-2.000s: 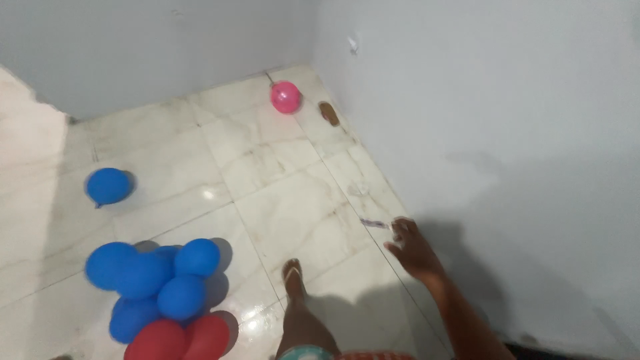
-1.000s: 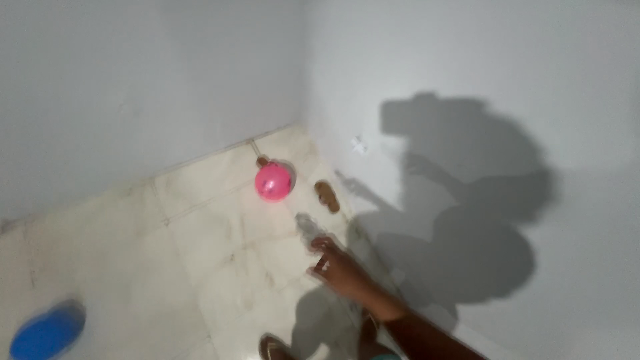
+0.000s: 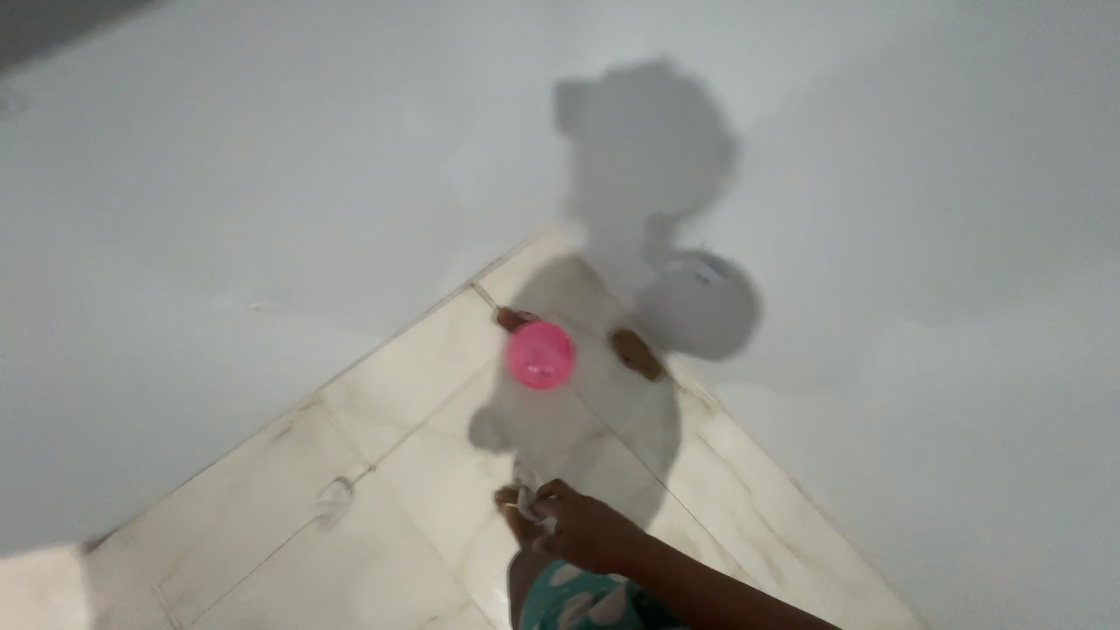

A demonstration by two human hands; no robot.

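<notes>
My right hand [image 3: 573,525] reaches in from the lower right, its fingers closed on a small pale, thin item [image 3: 525,492] that is blurred; I cannot tell its kind. Beneath it are my foot [image 3: 518,516] and the patterned green cloth [image 3: 582,599] of my clothing. Beyond the hand, a pink balloon [image 3: 541,356] rests on the tiled floor near the corner. My left hand is out of view.
One brown item, seemingly a sandal [image 3: 637,353], lies by the right wall; another brown item [image 3: 514,318] is partly behind the balloon. Pale walls [image 3: 875,262] meet at the corner. My shadow falls over wall and floor.
The view has swung toward the corner, and the blue and red balloons have left it. My right hand stays in front of me, over the floor.
</notes>
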